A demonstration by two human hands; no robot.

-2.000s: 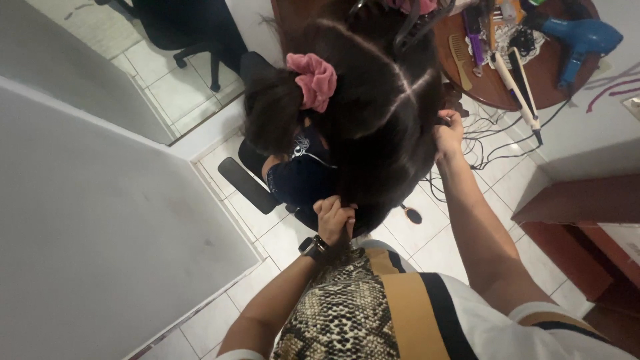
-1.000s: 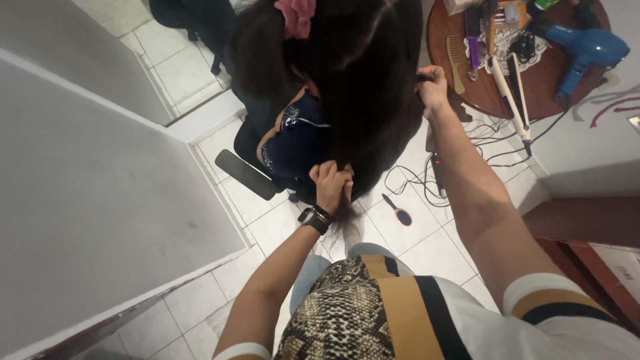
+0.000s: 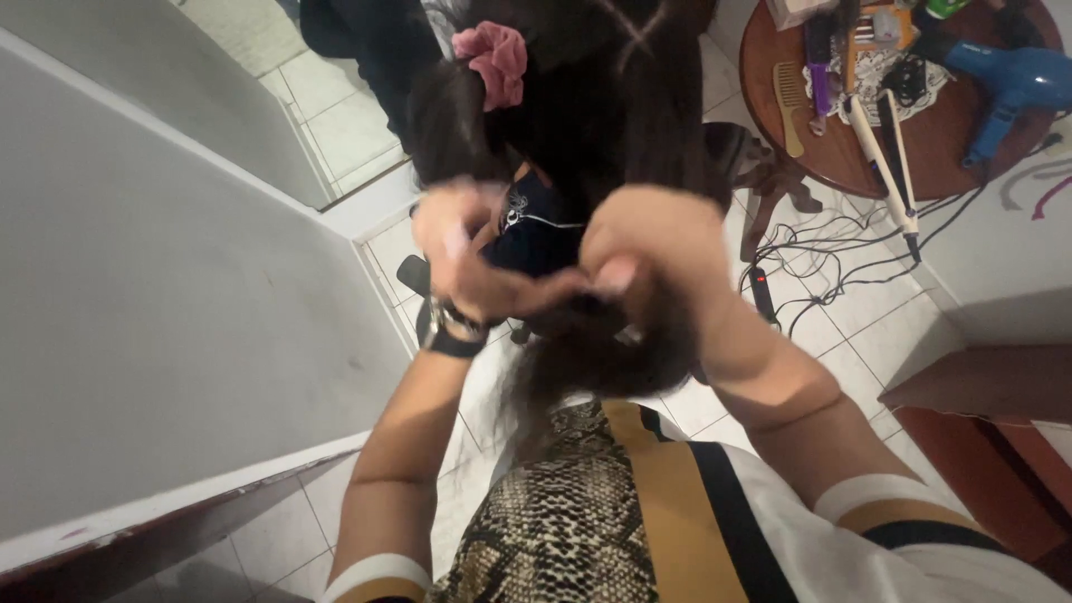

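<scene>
Long dark hair point(image 3: 603, 109) of a seated person hangs down before me, parted on top, with a pink scrunchie point(image 3: 494, 63) around a section at the left. My right hand point(image 3: 662, 260) is closed on a gathered length of this hair, whose loose ends point(image 3: 595, 360) spread below it toward my patterned top. Blurred by motion, my left hand point(image 3: 477, 260) wears a watch on its wrist and reaches its thumb or a finger across to the right hand. Whether it also grips hair cannot be told. Part of the person's dark blue top point(image 3: 536, 234) shows between my hands.
On the round wooden table point(image 3: 770, 109) at the upper right lie a wide-toothed comb point(image 3: 790, 109), a hair straightener point(image 3: 879, 159) and a blue hair dryer point(image 3: 1005, 84). Cables point(image 3: 804, 251) tangle on the tiled floor beneath. A grey wall panel point(image 3: 167, 293) stands at the left.
My right hand has come in from the hair's right side to beside my left hand, and the hair's ends are now gathered in it. Both hands appear raised closer to the camera.
</scene>
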